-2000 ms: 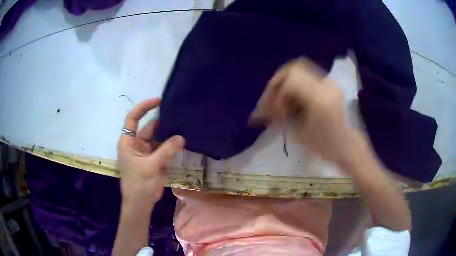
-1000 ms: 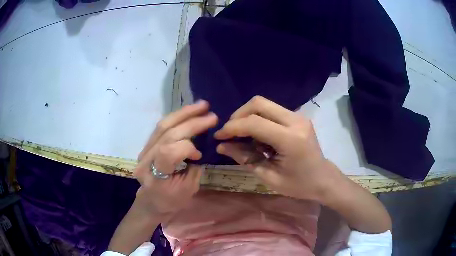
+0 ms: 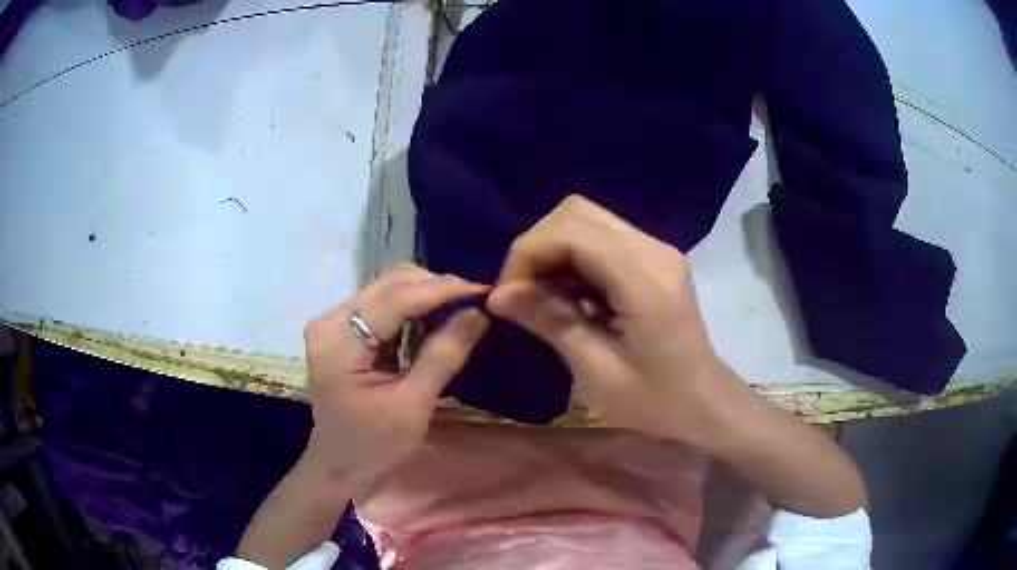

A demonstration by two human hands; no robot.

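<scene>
A dark purple garment [image 3: 591, 134] lies on the white table [image 3: 167, 223], with one sleeve [image 3: 853, 256] stretched out at the right. Its near end hangs slightly over the table's worn edge. My left hand [image 3: 390, 351], with a ring on one finger, pinches the garment's edge between thumb and forefinger. My right hand [image 3: 608, 312] touches the same spot with its fingertips, pinching at the edge. Its other fingers are curled; whether a tool is inside them cannot be told.
A shiny purple garment pile [image 3: 167, 457] lies below the table edge at the left. More purple cloth [image 3: 167, 6] shows at the far left. Small dark thread bits [image 3: 234, 204] lie on the table. The wearer's pink clothing [image 3: 546, 490] is against the table edge.
Both hands have come together over the garment's near edge, and the left fingers have closed on it. The near part of the cloth has been drawn toward me, over the table edge.
</scene>
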